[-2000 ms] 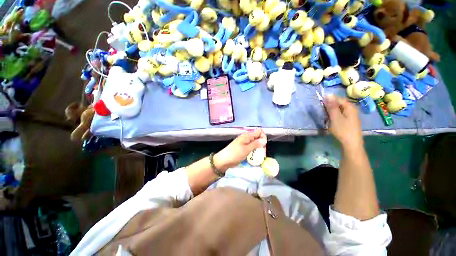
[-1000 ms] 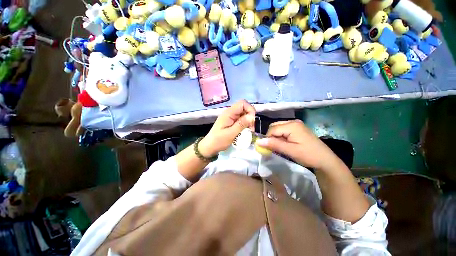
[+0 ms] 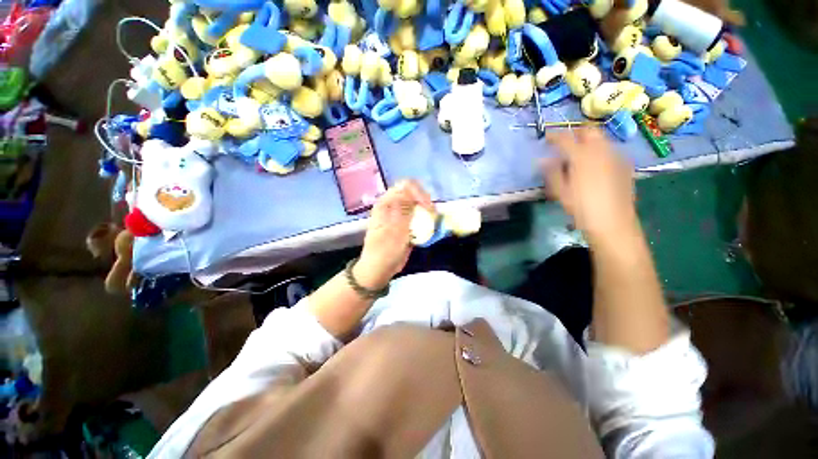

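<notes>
My left hand (image 3: pixel 395 229) is above my lap at the table's front edge. Its fingertips hold a small pale yellow and white plush piece (image 3: pixel 462 221) with a bit of blue between its two rounded ends. My right hand (image 3: pixel 587 179) is blurred, raised over the table's front part to the right, palm down with fingers bent. A slim dark metal tool (image 3: pixel 540 115) shows just beyond its fingers, crossing a thin stick-like tool (image 3: pixel 520 125). Blur hides whether the fingers touch either tool or hold thread.
A heap of yellow-and-blue plush pieces (image 3: pixel 359 67) covers the table's back. A smartphone (image 3: pixel 357 166), white bottle-like cylinder (image 3: pixel 466 121), white plush with red detail (image 3: pixel 173 190) and green packet (image 3: pixel 654 134) lie nearer the grey-blue table edge (image 3: pixel 269 235). A second white cylinder (image 3: pixel 686 25) lies at back right.
My right hand has left the plush piece and moved up and right over the table. The dark metal tool now shows there. My left hand still holds the piece, slightly further left.
</notes>
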